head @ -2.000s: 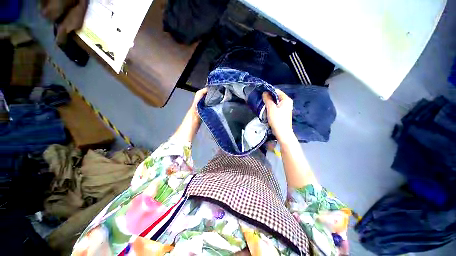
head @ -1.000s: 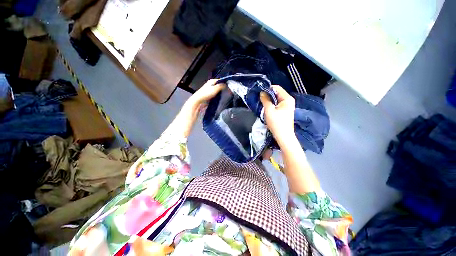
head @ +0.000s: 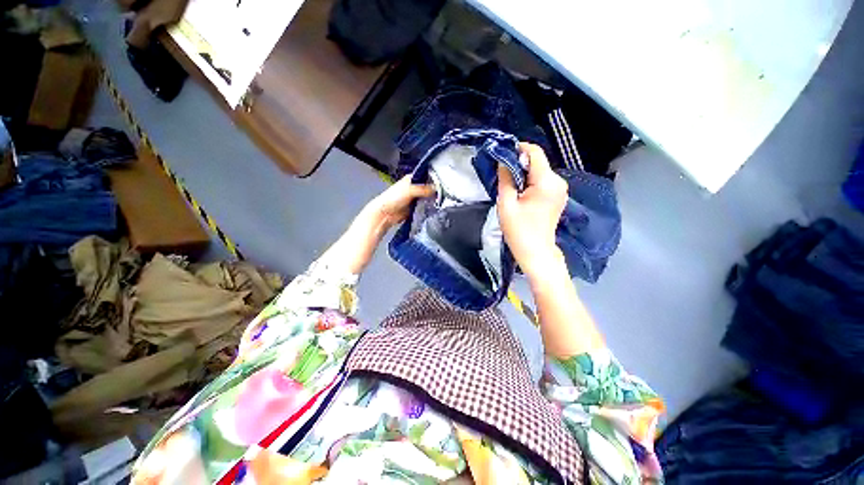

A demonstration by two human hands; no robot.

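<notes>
A pair of blue jeans (head: pixel 441 270) hangs in front of me, its waistband held open as a ring with the pale pocket lining showing inside. My left hand (head: pixel 399 201) grips the left side of the waistband. My right hand (head: pixel 532 210) pinches the upper right edge of the waistband, thumb on the inside. More blue denim (head: pixel 589 227) shows beyond my right hand; whether it is part of the same jeans I cannot tell.
A white table (head: pixel 682 85) stands ahead right, a brown table (head: pixel 308 90) with a lettered sheet (head: pixel 232 43) ahead left. Dark garments lie between them. Khaki garments (head: pixel 175 308), denim (head: pixel 57 204) and a carton (head: pixel 156 204) lie left; denim heaps (head: pixel 796 308) lie right.
My left hand has moved from the waistband's upper left edge slightly down and inward. The ring of the waistband has narrowed and turned a little. My right hand keeps its hold.
</notes>
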